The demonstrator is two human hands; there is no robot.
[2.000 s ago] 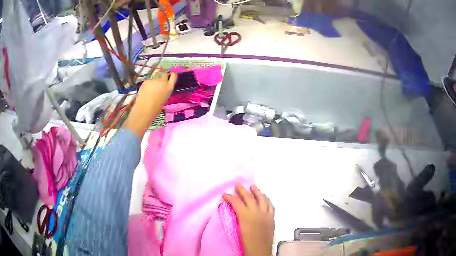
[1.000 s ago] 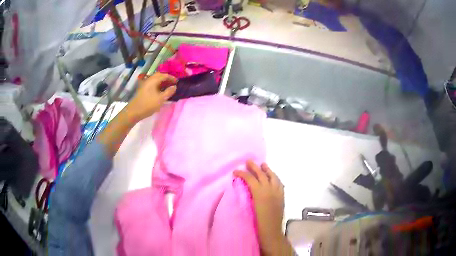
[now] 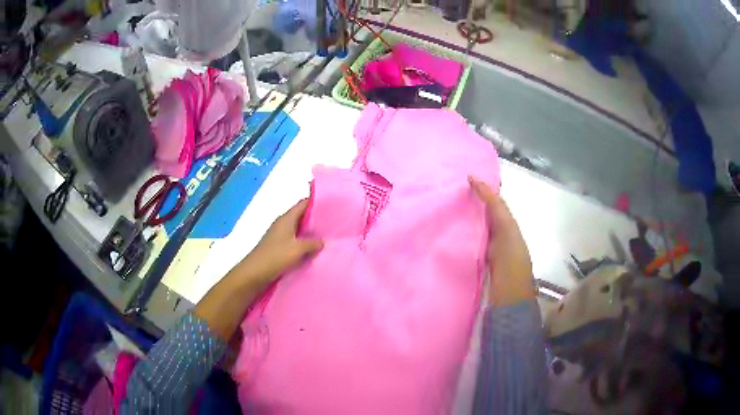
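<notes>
A large stack of pink cut garment panels (image 3: 389, 300) lies in front of me, from the white table down towards my lap. A slit-like gap near its upper middle shows several layered edges. My left hand (image 3: 284, 247) holds the stack's left edge, thumb on top and fingers hidden at the side. My right hand (image 3: 499, 231) holds the right edge, thumb on top and the other fingers mostly hidden. A pale green basket (image 3: 464, 85) behind the stack holds bright pink pieces (image 3: 430, 66) and a dark flat object (image 3: 406, 96).
Stacked rounded pink pieces (image 3: 199, 117), red-handled scissors (image 3: 160, 201) and a small metal box (image 3: 126, 247) lie on the left. A machine motor (image 3: 109, 130) stands beyond. A blue plastic basket (image 3: 69, 344) is low left. The sewing machine (image 3: 600, 324) is at right.
My left hand has left the dark object by the green basket and moved down to the stack's left edge. My right hand has shifted up along the right edge. The view has turned left.
</notes>
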